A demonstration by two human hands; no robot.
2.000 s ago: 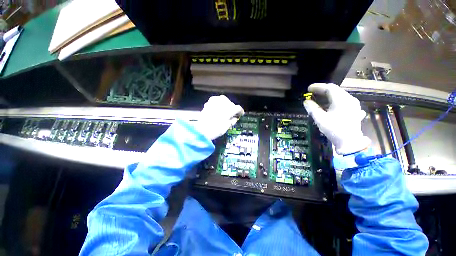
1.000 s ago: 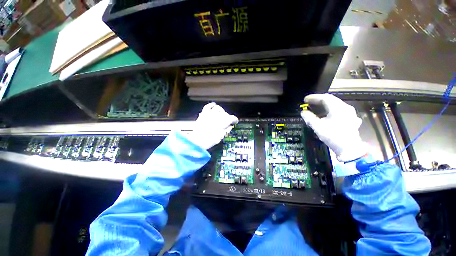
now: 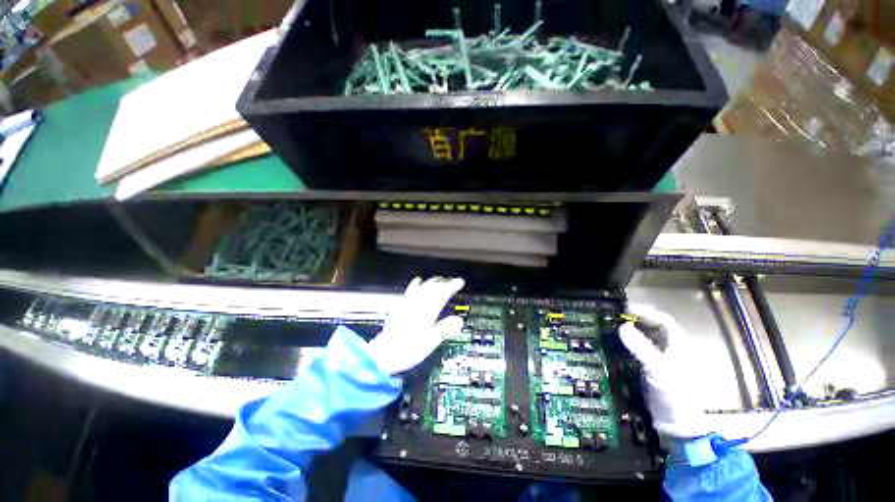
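A black carrier (image 3: pixel 520 456) lies across the conveyor and holds two green circuit board panels, a left one (image 3: pixel 471 377) and a right one (image 3: pixel 572 382). A yellow component (image 3: pixel 555 317) sits at the top of the right panel, and another yellow component (image 3: pixel 461 309) shows at the top of the left panel. My gloved left hand (image 3: pixel 422 324) is over the carrier's upper left corner, fingers apart, with nothing visible in it. My gloved right hand (image 3: pixel 656 355) is at the carrier's upper right edge and pinches a small yellow component (image 3: pixel 628 318); its fingers are partly blurred.
A black bin (image 3: pixel 579 137) of green strips stands on the green bench top (image 3: pixel 59 152). Below it, the shelf holds a brown box (image 3: pixel 345 263) of green strips and stacked foam trays (image 3: pixel 471 238). Boards (image 3: pixel 157 333) lie between the rails at left. A blue cord (image 3: pixel 824 353) hangs at right.
The view has tilted up, showing the bin's contents. My left hand has opened its fingers, and the yellow component on the left panel now shows. My right hand still pinches its component, now nearer the carrier.
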